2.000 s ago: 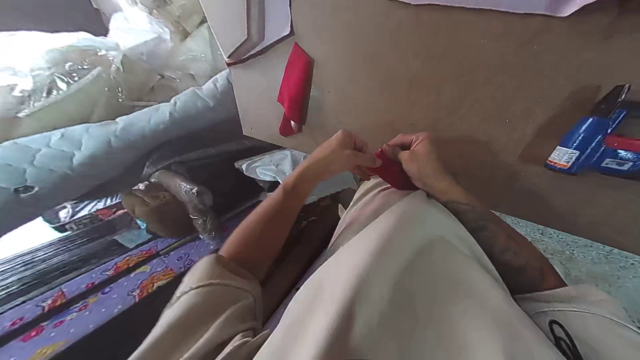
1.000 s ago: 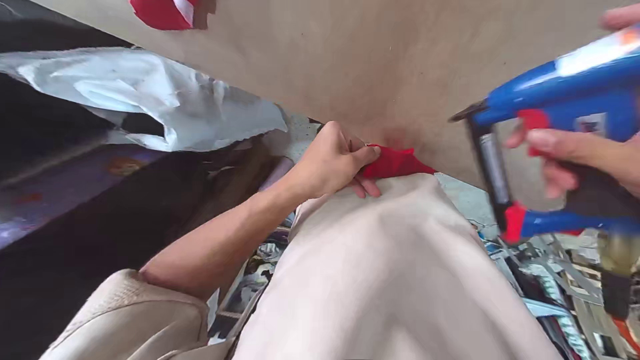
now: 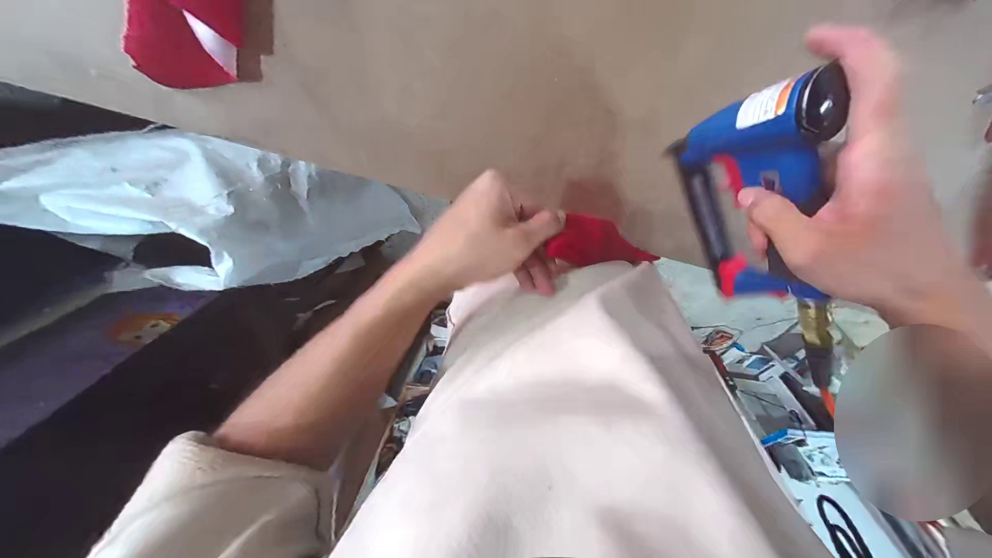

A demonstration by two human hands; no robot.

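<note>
Pinched between the thumb and fingers of my left hand [image 3: 504, 236] is a piece of red fabric [image 3: 593, 239], at the near edge of a brown board [image 3: 434, 101]. To the right, my right hand [image 3: 860, 209] grips a blue pneumatic staple gun [image 3: 748, 147] by its handle, its nose pointing left, above the board and apart from the red fabric. A brass air fitting [image 3: 816, 324] with a hose hangs under the handle. Another folded red fabric piece [image 3: 182, 39] with a white patch lies on the board at upper left.
Translucent plastic sheeting [image 3: 256, 201] hangs at the board's left edge, over dark surfaces and a purple printed material [image 3: 85, 341]. Tools and small items [image 3: 775, 387] lie below the board on the right. My beige shirt [image 3: 573, 403] fills the lower middle.
Two seconds ago both hands were on the red fabric and the staple gun lay on the board. My right hand has since taken hold of the gun. The view has moved closer.
</note>
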